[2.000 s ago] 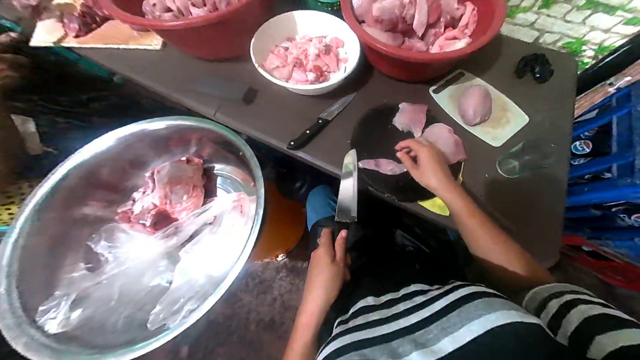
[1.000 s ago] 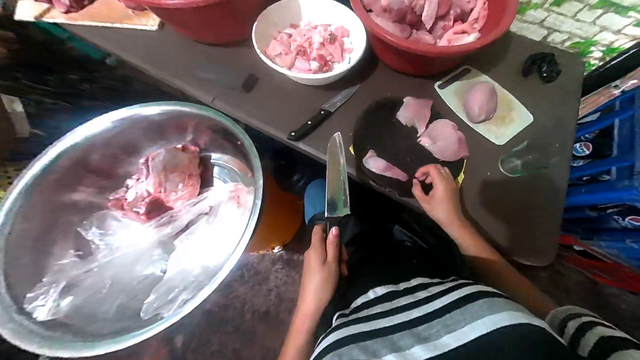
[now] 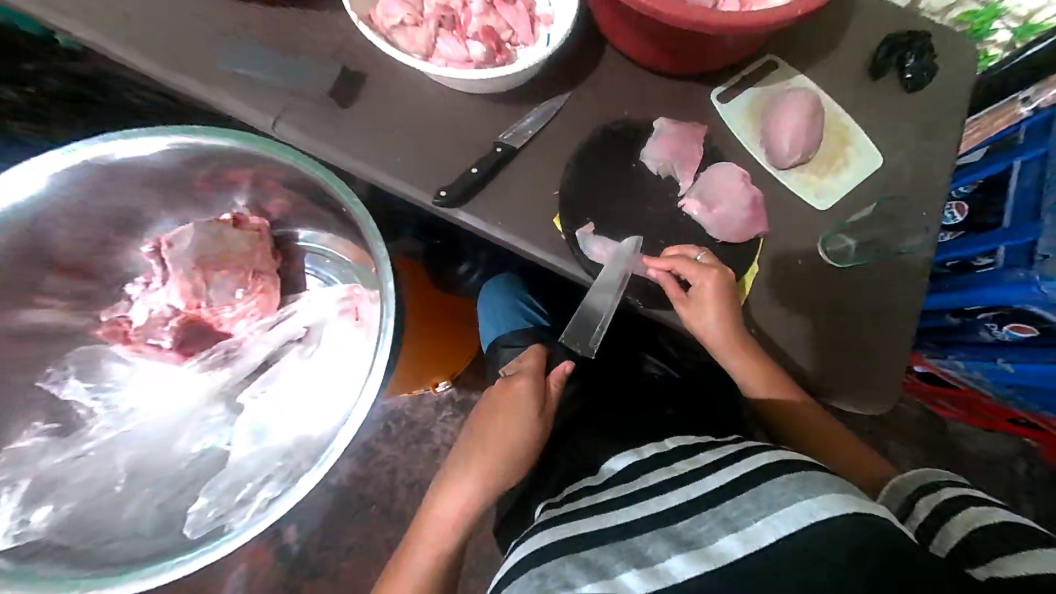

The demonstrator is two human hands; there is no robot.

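My left hand (image 3: 516,412) grips the handle of a broad-bladed kitchen knife (image 3: 604,297), whose blade points up toward the dark round cutting board (image 3: 615,177). The tip lies over a narrow strip of raw meat (image 3: 596,245) near the board's front edge. With fingertips, my right hand (image 3: 701,289) pinches the right end of that strip. Two more pieces of pale raw meat, a smaller one (image 3: 675,150) and a wider one (image 3: 726,202), lie farther back on the board. The blade partly covers the strip.
A black-handled knife (image 3: 483,172) lies left of the board. Behind stand a white bowl of meat (image 3: 474,78) and a red basin (image 3: 685,41). At right are a white cutting board (image 3: 837,186) with meat and a glass (image 3: 841,247). A large metal basin (image 3: 375,247) stands at left.
The knife in my left hand has moved from beside the board to over the meat strip. My right hand has moved onto the strip's end.
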